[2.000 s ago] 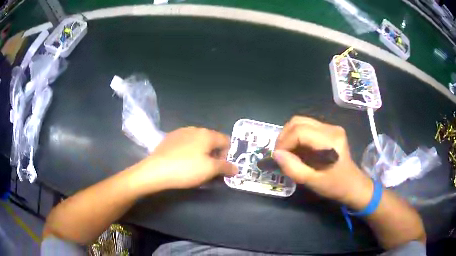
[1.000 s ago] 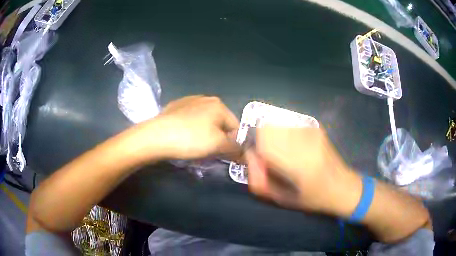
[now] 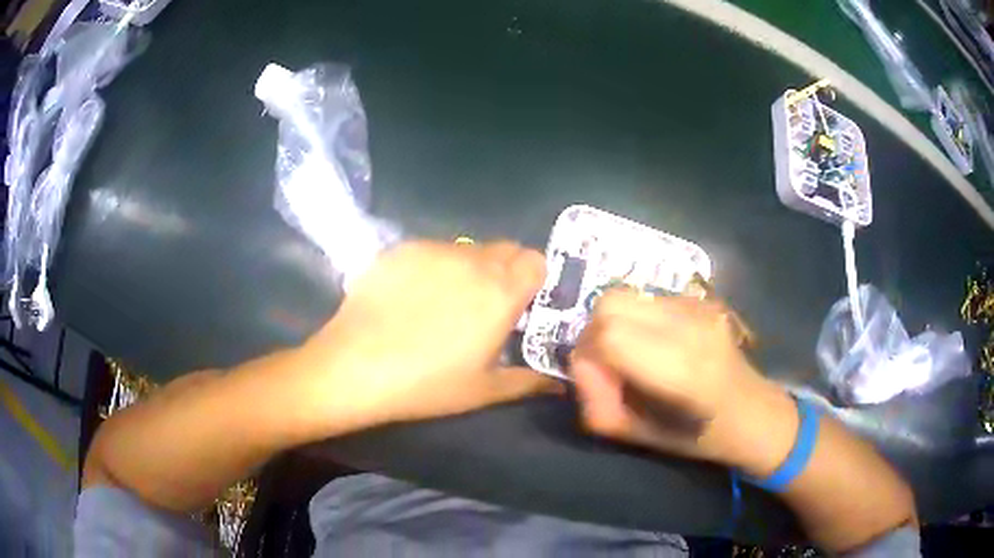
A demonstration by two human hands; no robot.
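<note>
A white power strip housing [image 3: 567,234] lies open and slightly turned on the dark mat in front of me. A black rectangle shows in its left part, with wires near its middle. My left hand [image 3: 436,327] grips its left edge, with the thumb by the lower left corner. My right hand [image 3: 665,371], with a blue wrist strap [image 3: 801,445], is curled over its lower right part and hides much of the inside. Brass-coloured pieces show beside the right fingers. No tool can be made out in the right hand. A bagged cord [image 3: 316,164] runs to behind my left hand.
A second open housing [image 3: 823,158] lies at the right, its white cord running into a clear bag [image 3: 888,354]. More bagged cords [image 3: 49,174] lie at the far left. The green conveyor [image 3: 807,22] and its pale rail curve past the upper right. Brass pieces lie below the bench edge.
The camera view has shifted. The housing has moved right and turned a little since the first frame. The dark tool seen in my right hand then no longer shows clearly; the hand is curled tighter.
</note>
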